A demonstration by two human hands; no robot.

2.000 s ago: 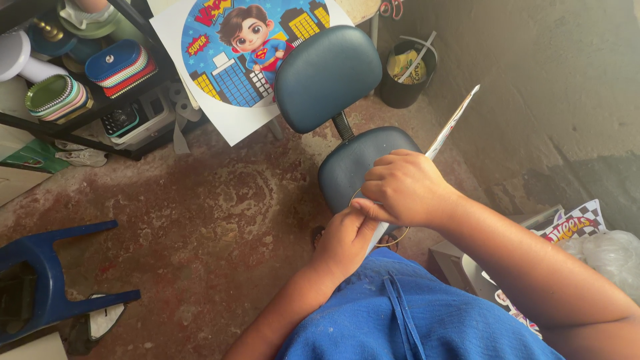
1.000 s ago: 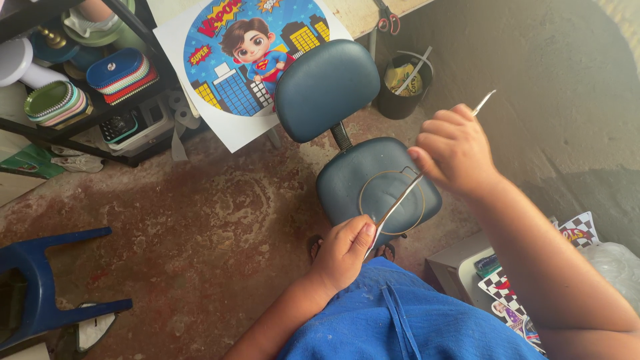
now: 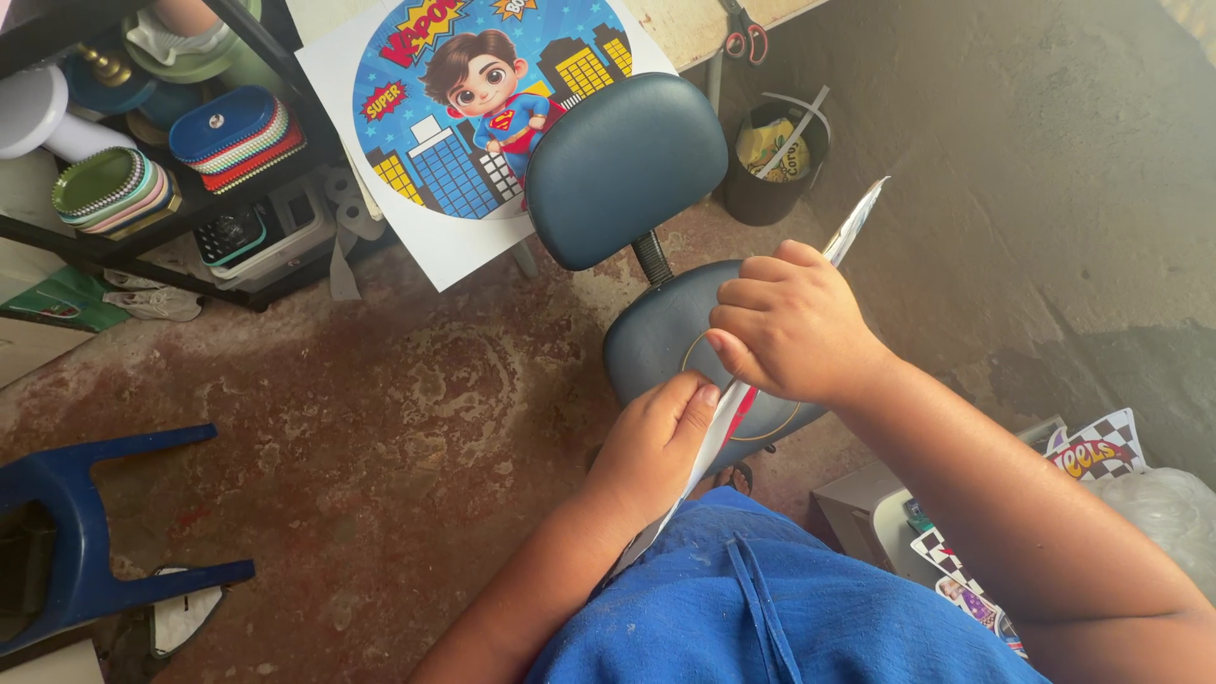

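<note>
My left hand grips the near part of a thin flat printed panel, seen almost edge-on, white with a red patch. Farther along the same panel, my right hand is closed over its upper edge, and its pointed end sticks out beyond the knuckles. A thin golden wire or cord loop shows on both sides of the panel, over the seat of a dark blue padded chair. What the loop is fixed to is hidden by my hands.
A round superhero print on a white sheet lies on a table behind the chair, with scissors near the table edge. A black bin stands by the wall. Left are a rack with stacked trays and a blue plastic stool.
My right hand has come down and back toward my left hand along the panel. More of the panel's printed side shows between my hands than a second ago.
</note>
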